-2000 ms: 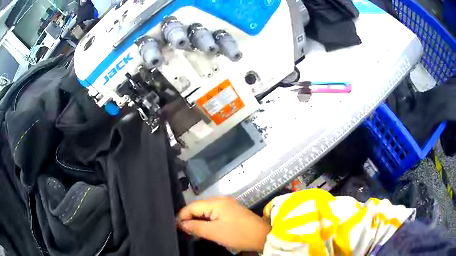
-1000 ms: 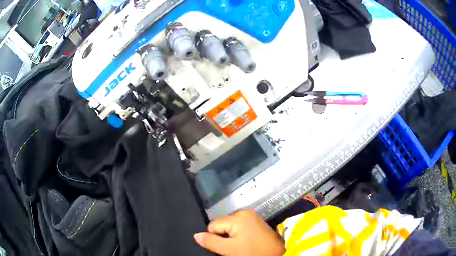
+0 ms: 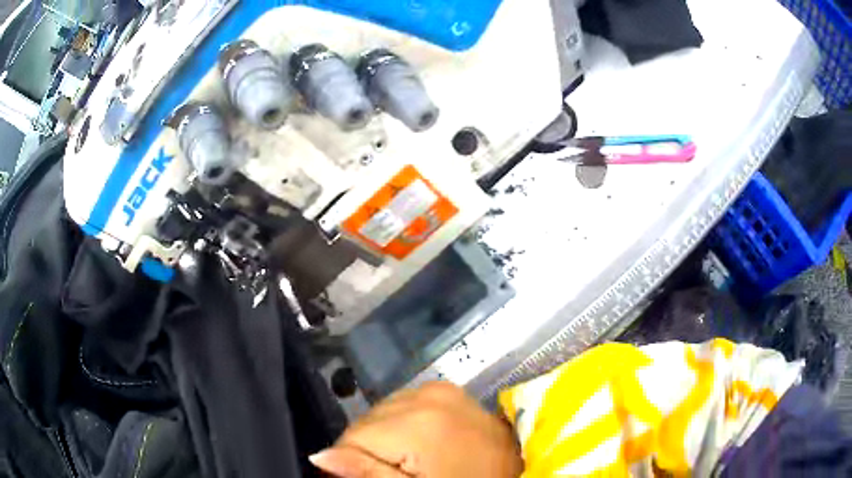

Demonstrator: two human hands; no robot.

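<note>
The dark garment (image 3: 234, 373) lies heaped left of and below the white overlock machine (image 3: 346, 149). A long strip of it runs up to the presser foot and needle area (image 3: 238, 252). My right hand (image 3: 425, 434) is at the bottom centre, slightly blurred and cut off by the lower edge. Its fingers are curled in at the edge of the strip, with the thumb pointing left over the dark fabric; the fingertips are hidden. My left hand is not in view.
Thread snips (image 3: 645, 149) lie on the white table (image 3: 598, 233) right of the machine. Dark cut pieces (image 3: 645, 28) lie behind them. A blue crate (image 3: 771, 233) stands beyond the curved table edge. Black lint is scattered beside the grey recess (image 3: 430, 313).
The view has shifted, and the machine appears larger and further left. The strip near the needle looks narrower and more bunched. My right hand stays near the strip's edge and now appears closer to the grey recess.
</note>
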